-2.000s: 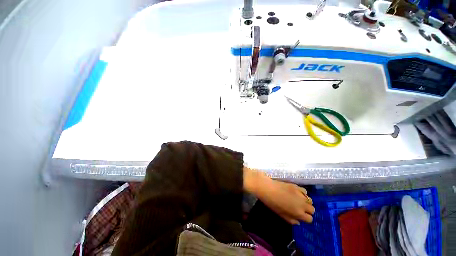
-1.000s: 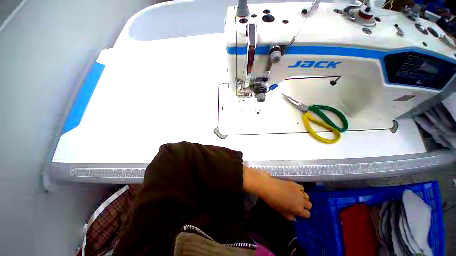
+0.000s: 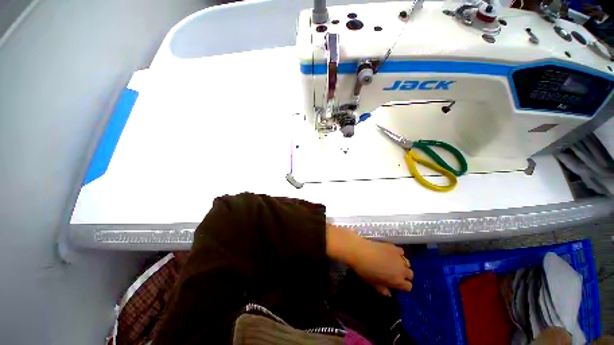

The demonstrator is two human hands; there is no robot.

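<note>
My left hand (image 3: 382,264) reaches across to the right from a dark brown sleeve, back up, with a ring on one finger. It lies below the table's front edge, over dark cloth. Its fingers bend down and their tips are hidden, so any hold cannot be told. A blurred skin-coloured shape, perhaps part of my right hand (image 3: 552,336), is cut off by the bottom edge at the crate. Snips (image 3: 431,162) with one green and one yellow handle lie on the bed of the white JACK sewing machine (image 3: 431,121), untouched.
A blue crate (image 3: 444,269) on the floor at right holds a red piece (image 3: 482,306) and grey-white stacked pieces (image 3: 562,290). Checked cloth (image 3: 151,293) hangs below the table (image 3: 188,141) at left. More grey pieces (image 3: 587,162) lie right of the machine.
The view has shifted slightly. My left hand keeps about the same pose. A skin-coloured shape now shows at the bottom edge by the crate. The snips have not moved on the bed.
</note>
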